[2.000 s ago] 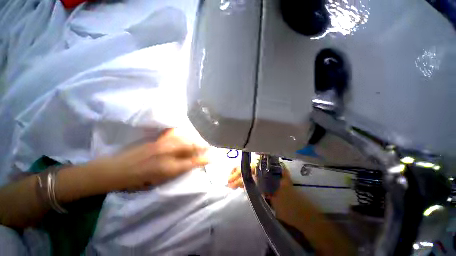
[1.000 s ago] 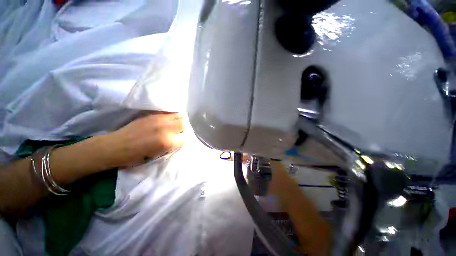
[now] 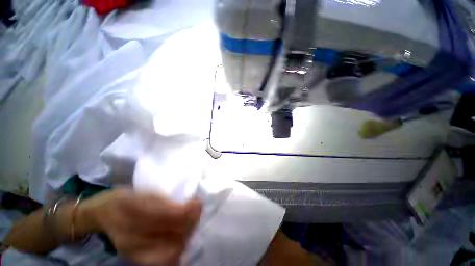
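Observation:
White garment fabric lies in a heap left of the needle and runs down to my hands at the table's front edge. My left hand, blurred, with bangles at the wrist, pinches the white cloth. My right hand is hidden behind the hanging white flap; only a strip of forearm shows right of it. A dark green panel shows beside my left wrist. The sewing machine head stands above the bed, with the presser foot area in bright glare and no cloth visible under it.
A smartphone lies at the right front of the table. A yellow-handled tool lies behind the needle. A purple cloth strip is tied round the machine arm. The ruler-marked front edge crosses below. Something red shows at the top left.
The view has shifted back, showing the machine bed and phone. My left hand and the cloth have moved from beside the needle to the table's front edge. My right hand has left the needle area.

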